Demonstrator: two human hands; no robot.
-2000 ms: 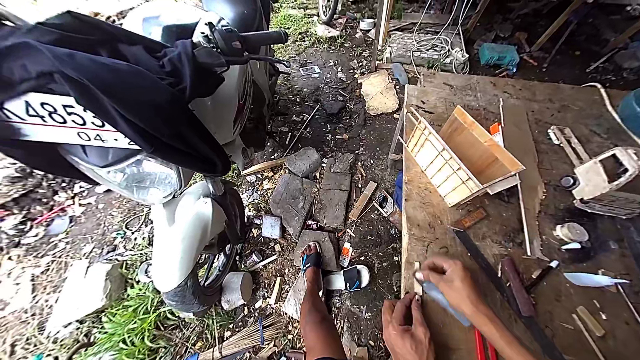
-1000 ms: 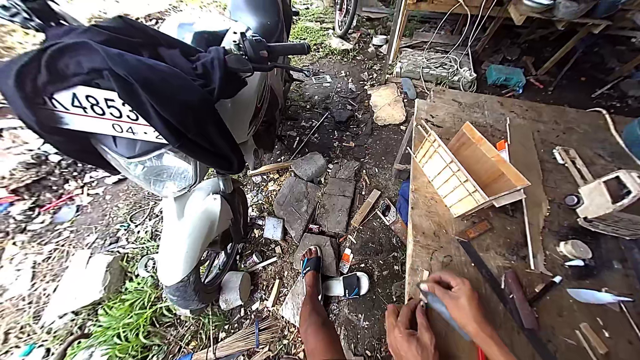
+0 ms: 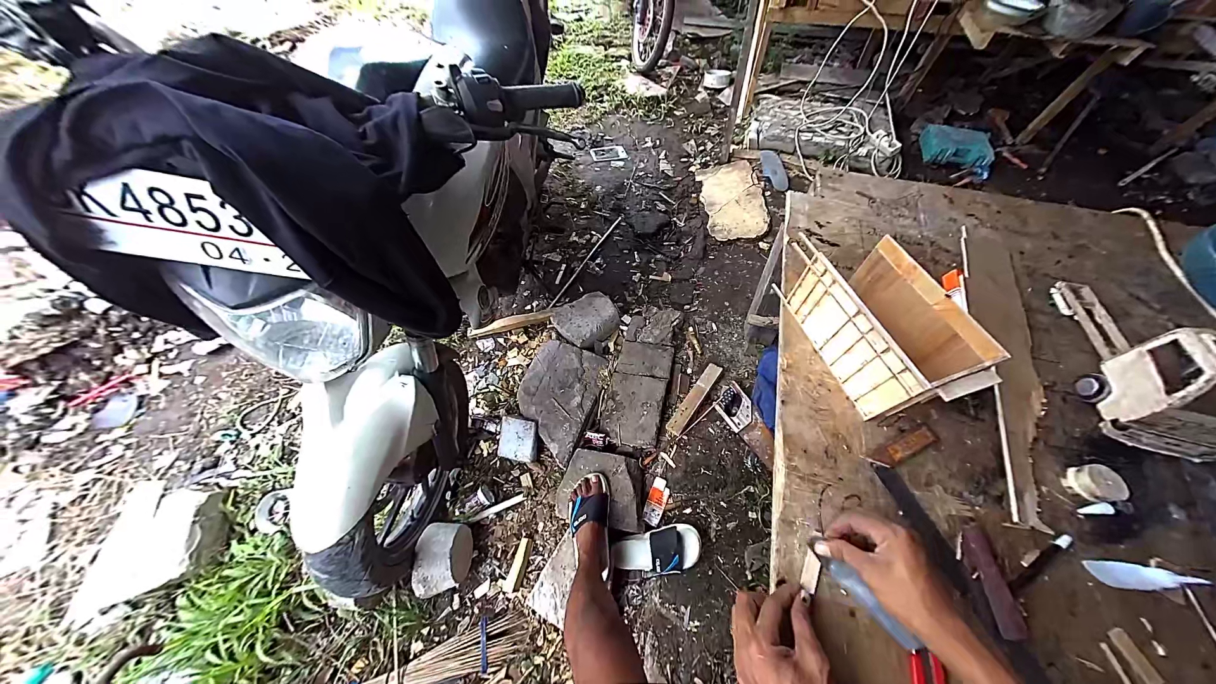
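At the table's near left edge, my left hand (image 3: pixel 779 635) pinches a small strip of wood (image 3: pixel 809 574) between its fingers. Just above and to the right, my right hand (image 3: pixel 879 560) holds a grey blade (image 3: pixel 869 598), its tip by the strip; a red handle (image 3: pixel 926 665) shows below that hand. Farther up the table stands a wooden box model with slatted sides (image 3: pixel 860 328). A dark flat bar (image 3: pixel 917 522) lies beside my right hand, with a dark reddish block (image 3: pixel 993 581) to its right.
The plywood table (image 3: pixel 836 446) also bears a truck-cab-like wooden model (image 3: pixel 1154 380), a tape roll (image 3: pixel 1097 483), a marker (image 3: pixel 1043 560) and a white pointed piece (image 3: pixel 1140 575). A scooter (image 3: pixel 351 446) stands at the left under dark cloth. Stones (image 3: pixel 560 399) and a slipper (image 3: pixel 657 551) lie on the ground.
My right hand has shifted slightly relative to my left hand, with the blade still in it. My left hand stays at the table edge.
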